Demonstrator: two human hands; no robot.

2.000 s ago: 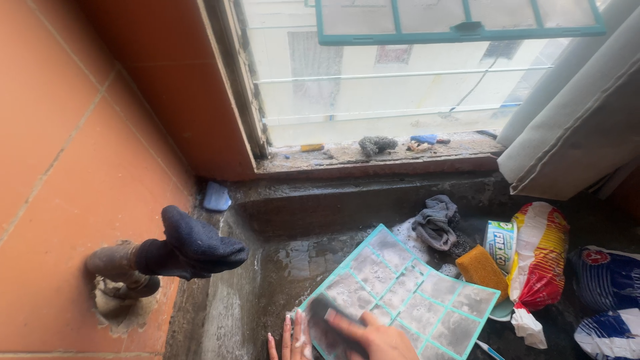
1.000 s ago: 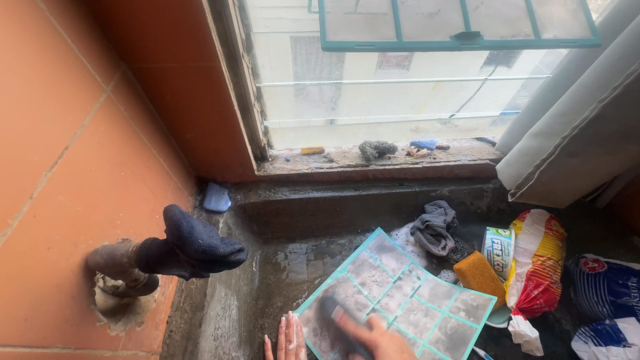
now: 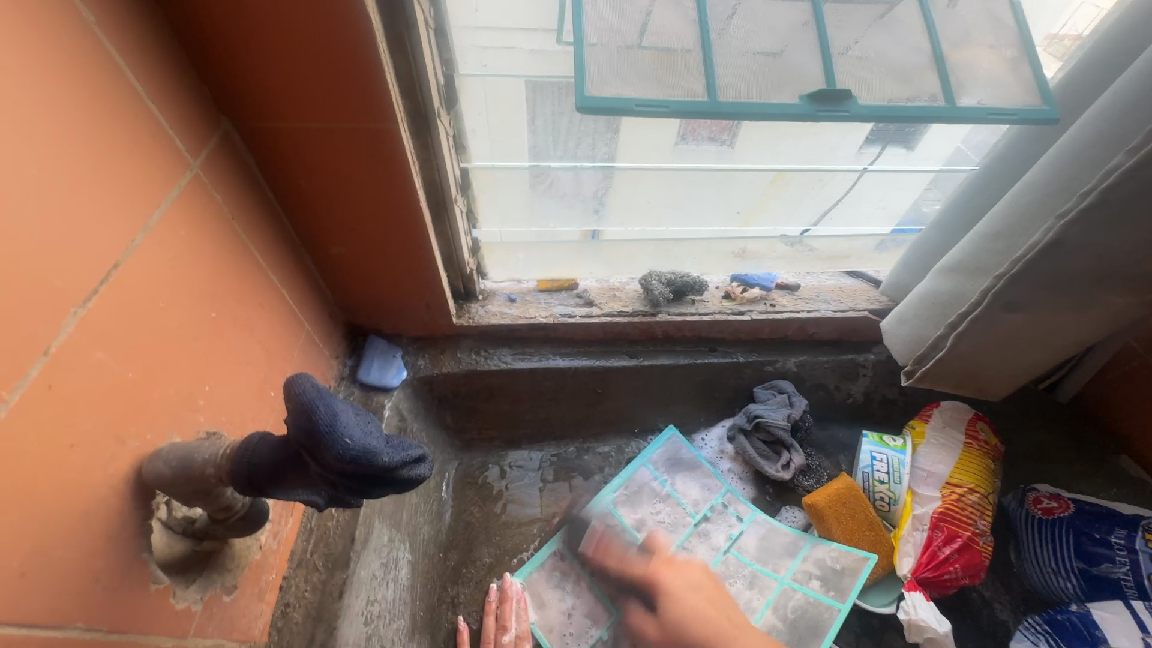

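A teal-framed mesh filter panel [image 3: 693, 517], wet with suds, lies tilted across the concrete basin. My right hand [image 3: 675, 585] grips a dark scrubbing brush [image 3: 605, 553], blurred by motion, against the left part of the mesh. Fingers of my left hand [image 3: 504, 616] rest spread at the panel's lower left edge, holding nothing. Beyond the panel lie a wet grey cloth [image 3: 769, 432], an orange-brown sponge [image 3: 848, 517] and a white-and-green tub [image 3: 882, 477].
A dark cloth [image 3: 333, 450] wraps the pipe on the left. Red-and-yellow [image 3: 954, 486] and blue [image 3: 1080, 540] plastic bags stand right. Steel wool [image 3: 672, 286] sits on the windowsill; another teal-framed filter [image 3: 814, 108] hangs above. A grey curtain [image 3: 1026, 234] drapes at right, a blue soap-like piece [image 3: 382, 363] at left.
My right hand and the brush have shifted over the mesh, from the panel's lower left part to slightly higher up. My left hand stays by the panel's edge.
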